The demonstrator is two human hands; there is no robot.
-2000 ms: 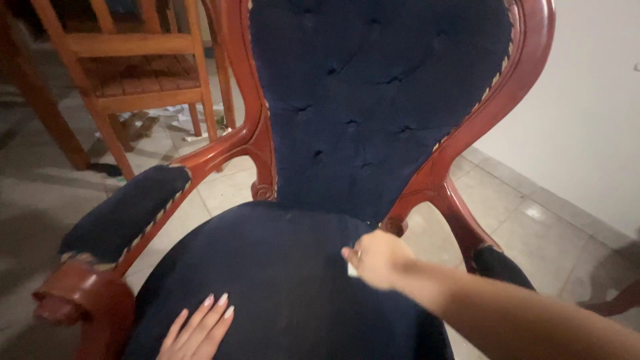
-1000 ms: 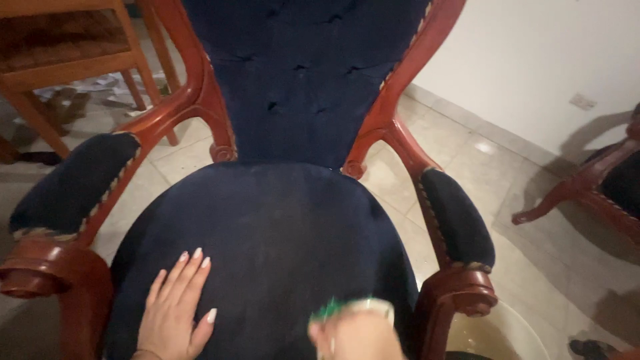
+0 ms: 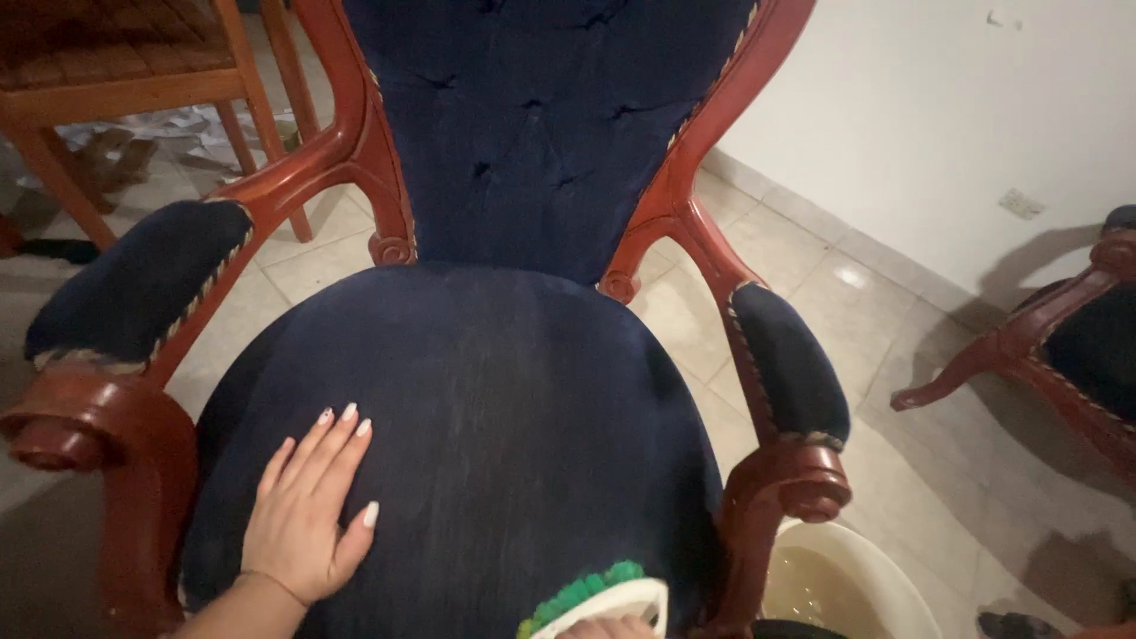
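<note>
A dark blue velvet armchair seat (image 3: 497,382) fills the middle, under a tufted backrest (image 3: 532,133) in a reddish carved wooden frame. My left hand (image 3: 306,515) lies flat on the left part of the seat, fingers spread, holding nothing. At the bottom edge, my right hand (image 3: 612,628) grips a white-bodied scrub brush (image 3: 621,599) with green and yellow bristles, over the front right of the seat. Only the fingers of that hand show. Darker, ruffled streaks run down the seat's middle.
Padded armrests (image 3: 146,275) (image 3: 790,364) flank the seat. A white bucket (image 3: 887,577) of cloudy liquid stands at lower right. A second blue chair (image 3: 1029,346) is at the right, near a white wall (image 3: 941,98). A wooden chair (image 3: 133,93) and scattered paper (image 3: 186,129) lie back left.
My right hand has moved from the back right of the seat to its front edge with the brush. My left hand stays on the seat's left part. The view has shifted.
</note>
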